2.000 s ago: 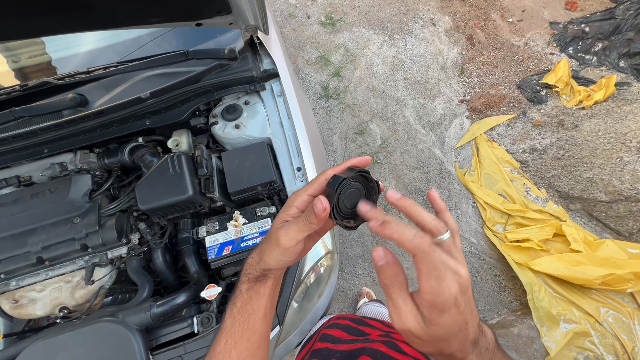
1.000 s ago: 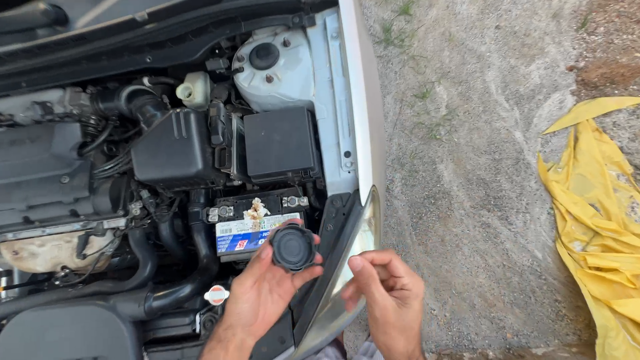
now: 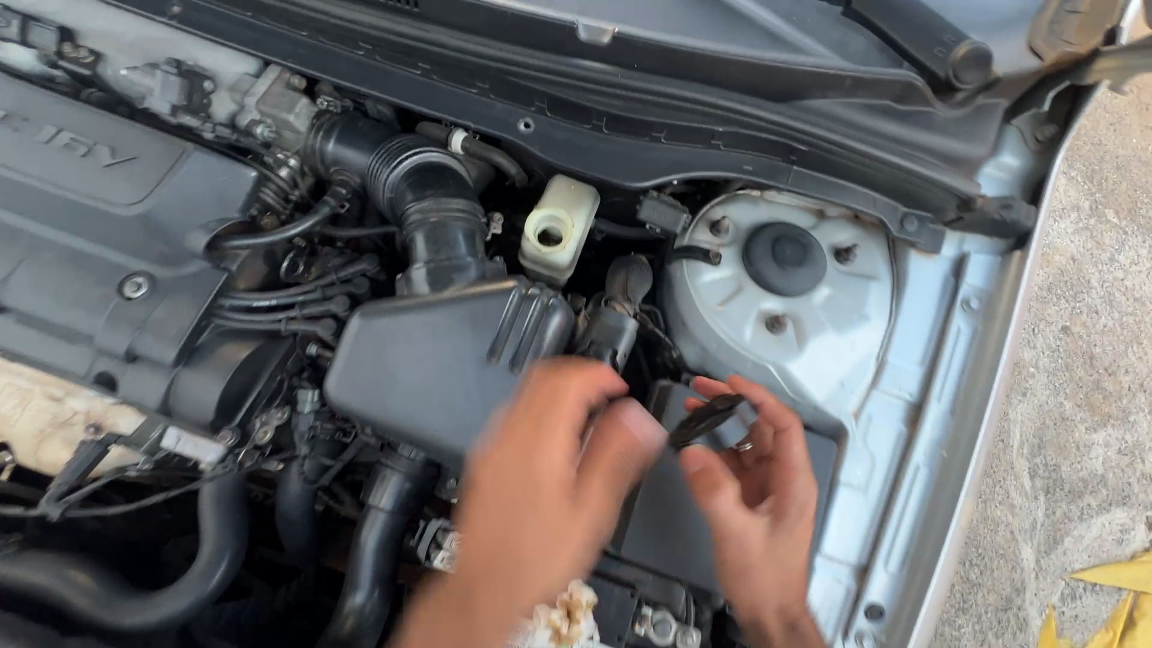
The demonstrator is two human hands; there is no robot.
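Note:
My right hand (image 3: 760,490), with a ring on it, holds a thin dark round piece (image 3: 706,420), seen nearly edge-on, between thumb and fingers. It may be a cap or its rubber seal. To its left my left hand (image 3: 540,486) is blurred, with thumb and fingers bent near the piece; whether something is in its grasp is hidden. Both hands are over the engine bay, above the black box lid (image 3: 684,513) and beside the black air filter housing (image 3: 441,360). Beyond them stands a translucent plastic fluid reservoir (image 3: 560,229), its round filler neck uncovered.
The strut tower (image 3: 783,297) lies right of the reservoir, with the fender edge (image 3: 954,468) farther right. The engine cover (image 3: 99,225) and ribbed intake hose (image 3: 423,180) are at the left. Battery terminals (image 3: 661,625) show below my hands. Yellow sheeting (image 3: 1116,576) lies on the ground.
The view has moved closer over the engine bay. The round black cap was in my left hand and my right hand was empty; now my right hand holds a thin dark piece.

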